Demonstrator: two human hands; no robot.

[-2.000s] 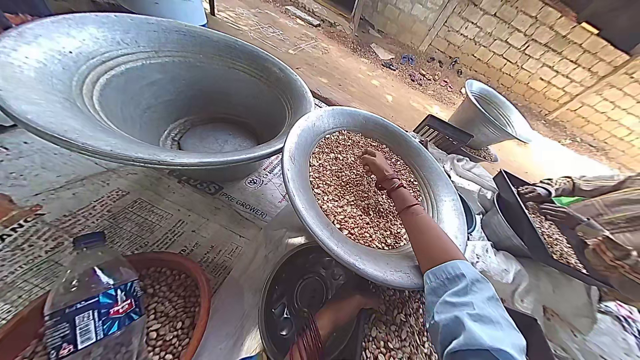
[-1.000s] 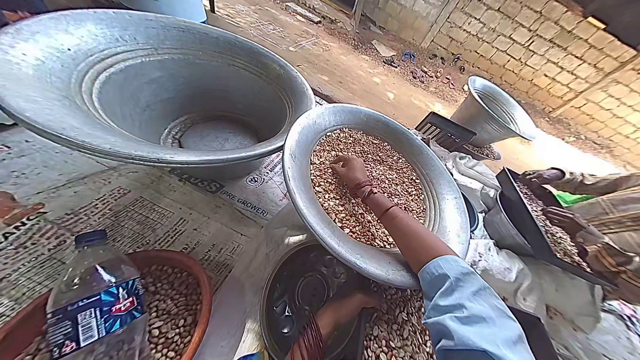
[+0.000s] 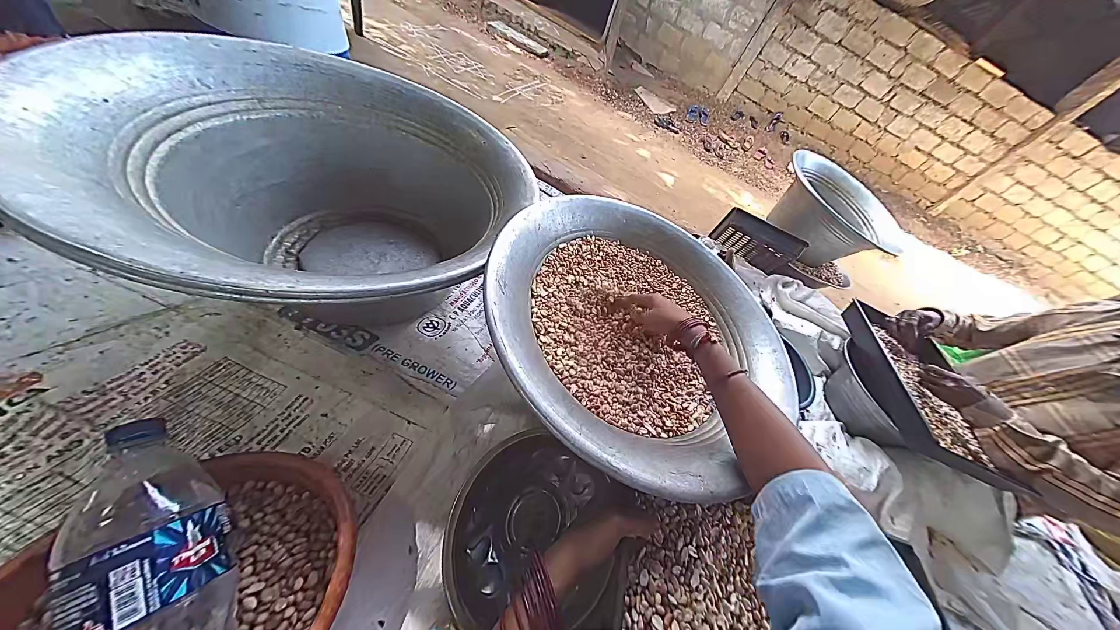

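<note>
My right hand point(image 3: 652, 317), with bangles and a light blue sleeve, reaches into a wide-rimmed metal basin point(image 3: 748, 346). Its fingers touch the light brown shelled nuts or seeds point(image 3: 604, 367) inside; whether they pinch any cannot be told. Lower down, my left hand point(image 3: 608, 534), blurred and wearing dark red bangles, is over the right side of a dark round tray point(image 3: 490, 499). Its fingertips are by a heap of nuts or seeds point(image 3: 696, 560) below the basin, and what they hold is hidden.
A larger metal basin point(image 3: 289, 175) stands at left. A plastic bottle point(image 3: 144, 534) and a brown bowl point(image 3: 346, 516) of rounder nuts are at lower left. At right, a person's gloved hands point(image 3: 954, 385) hold a black tray point(image 3: 910, 411). Behind are a black crate point(image 3: 757, 238) and another metal basin point(image 3: 809, 214).
My right hand has shifted within the basin, from the upper part of the nuts toward their middle. My left hand stays low by the dark tray.
</note>
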